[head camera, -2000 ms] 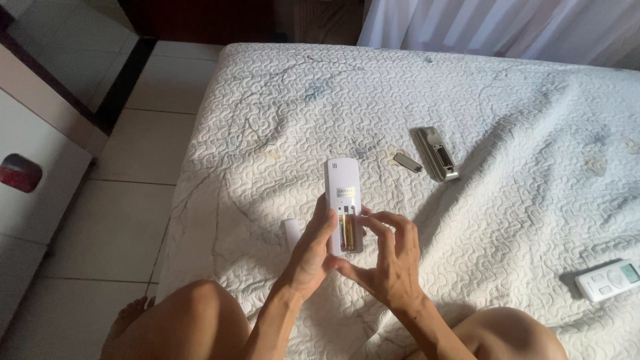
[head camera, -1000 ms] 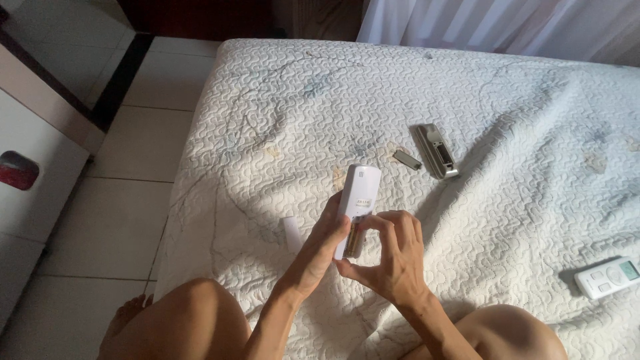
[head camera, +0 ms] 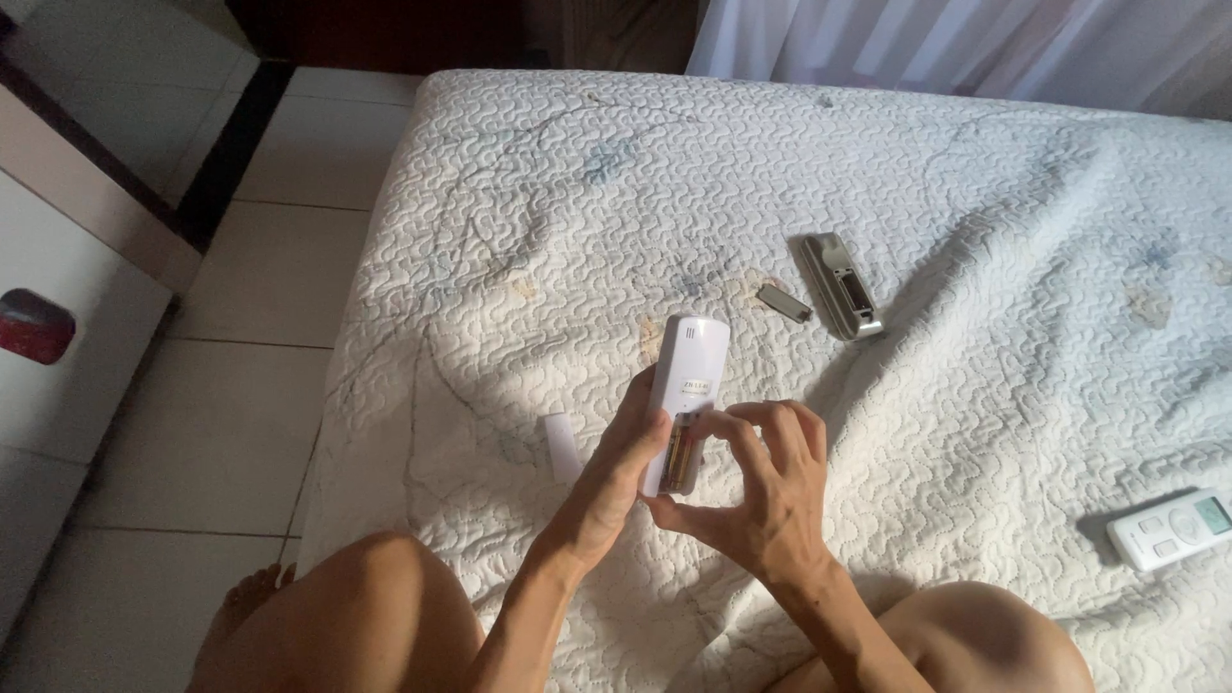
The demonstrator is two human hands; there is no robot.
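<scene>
My left hand (head camera: 616, 462) grips a white remote control (head camera: 695, 356) from its left side, its back facing up and its battery compartment uncovered. Batteries (head camera: 678, 457) lie inside that compartment. My right hand (head camera: 770, 472) has its index fingertip at the compartment's upper right edge and its thumb at the remote's lower end; whether it grips anything is unclear. Left of my left hand, a white battery cover (head camera: 561, 447) rests on the quilt. Farther up lie a grey remote control (head camera: 839, 286) with its compartment uncovered and a small grey battery cover (head camera: 784, 303).
A white remote control with a display (head camera: 1169, 529) lies at the right on the rumpled white quilt (head camera: 539, 221). My knees flank my arms at the bottom. Tiled floor (head camera: 250, 308) and a white cabinet (head camera: 67, 404) are at the left, a sheer curtain behind the bed.
The remote in my left hand tilted onto its side a second ago and now shows its back more fully again. Both hands stay at its compartment.
</scene>
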